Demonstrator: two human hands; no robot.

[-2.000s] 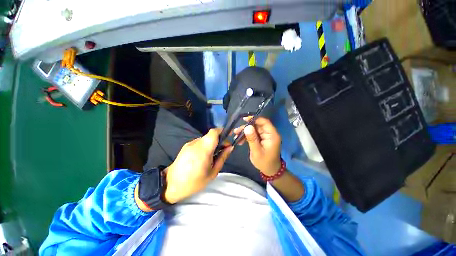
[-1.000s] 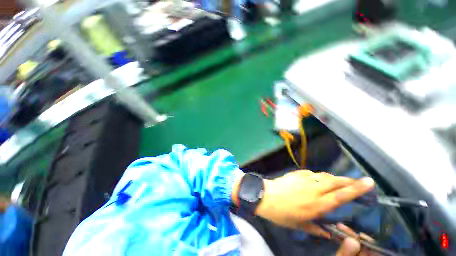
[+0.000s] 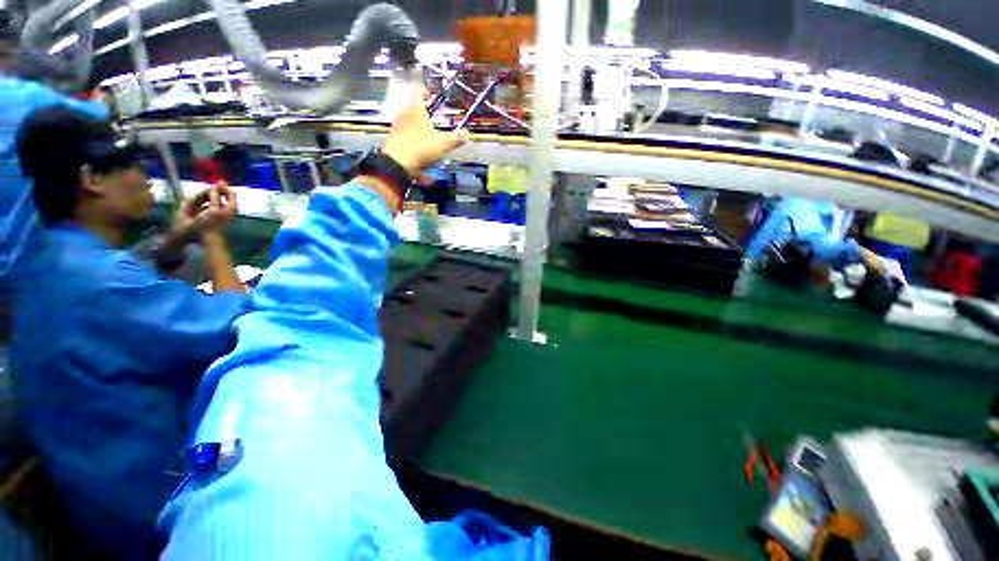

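My left hand (image 3: 414, 137) is raised at the end of my outstretched arm, small in the upper middle, with a black watch strap at its wrist. It holds thin dark phone frames (image 3: 478, 103), seen nearly edge-on; their exact number is hard to tell. My right hand is out of the picture.
A person in blue (image 3: 121, 318) sits close at the left. A stack of black trays (image 3: 438, 329) lies beside a white upright post (image 3: 535, 208). The green table (image 3: 613, 405) carries red-handled pliers (image 3: 759, 460), a grey-white box (image 3: 797, 502) and a white machine (image 3: 893, 488) at lower right.
The view has swung up and left. My left arm has gone from low by the machine to stretched out and raised, with frames in the hand. My right hand has left the picture.
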